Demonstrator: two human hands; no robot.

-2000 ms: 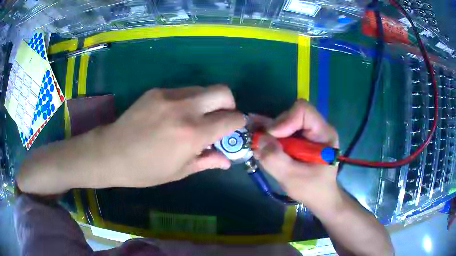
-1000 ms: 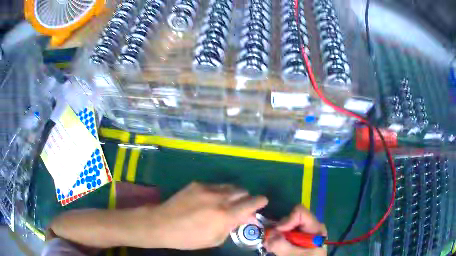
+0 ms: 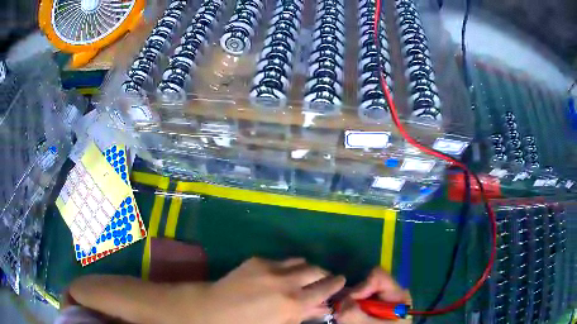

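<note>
My left hand (image 3: 275,292) is at the bottom centre, back up, with its fingers reaching right towards my right hand. Its fingertips and thumb are partly hidden or cut off by the lower edge. My right hand (image 3: 381,290) grips the red test probe (image 3: 379,308), whose blue end points right and joins a red lead (image 3: 492,247). A small bit of shiny metal (image 3: 329,316) shows between the hands at the bottom edge. The round component and the contact base cannot be made out.
Clear blister trays (image 3: 367,140) with rows of shiny components stand behind the green mat (image 3: 278,231). More trays (image 3: 528,253) are at right. A dot-sticker sheet (image 3: 101,205) and reddish-brown patch (image 3: 177,260) lie left. An orange fan (image 3: 88,25) is back left. A dark cable runs at right.
The view has tilted up, bringing the trays and fan into view and the hands to the lower edge. The component's ringed face, visible earlier, no longer shows. My right hand still holds the probe.
</note>
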